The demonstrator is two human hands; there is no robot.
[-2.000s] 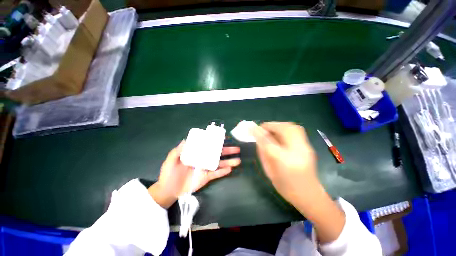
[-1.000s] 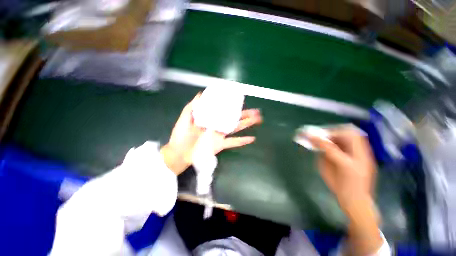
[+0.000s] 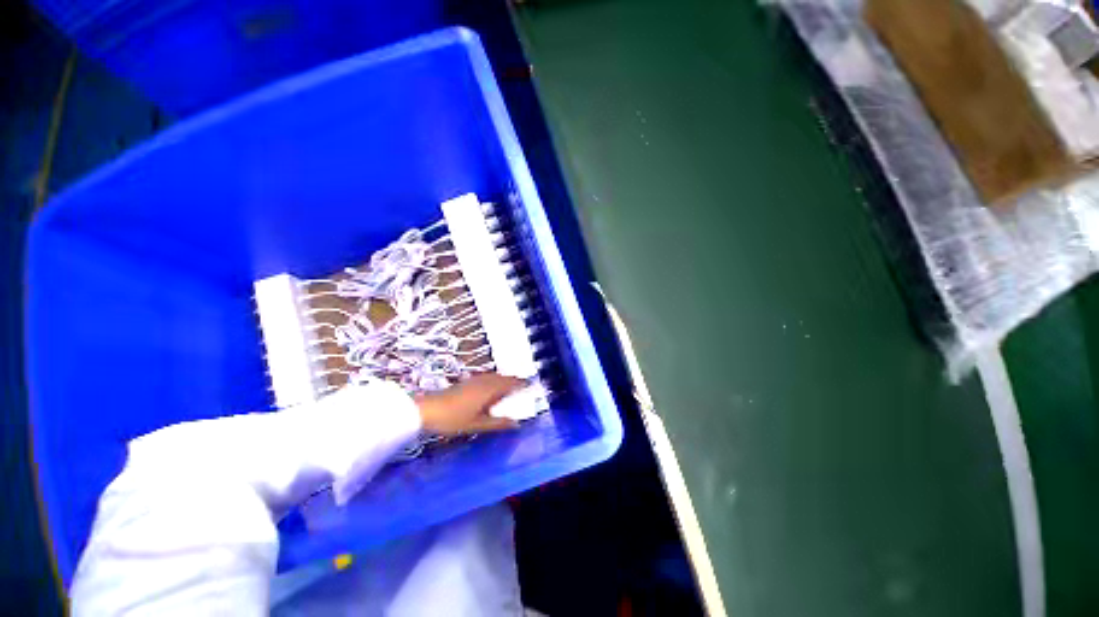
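Observation:
My left hand (image 3: 468, 406) reaches into a large blue bin (image 3: 157, 301) and holds a white power adapter (image 3: 522, 404) at the near end of the right-hand row of adapters (image 3: 488, 287). A second row of white adapters (image 3: 283, 338) stands at the left inside the bin. Bundled white cords (image 3: 404, 316) lie between the two rows. The cord of the held adapter is mostly hidden by the hand and sleeve. My right hand is not in view.
The dark green bench (image 3: 747, 313) is right of the bin, with a pale strip along its near edge. A clear plastic tray (image 3: 928, 205) and a brown carton (image 3: 982, 103) are at the upper right. Another blue bin (image 3: 241, 36) is behind.
The view has swung left from the bench to the blue bin. My left hand has moved with the adapter from over the bench into the bin. My right hand has left the view.

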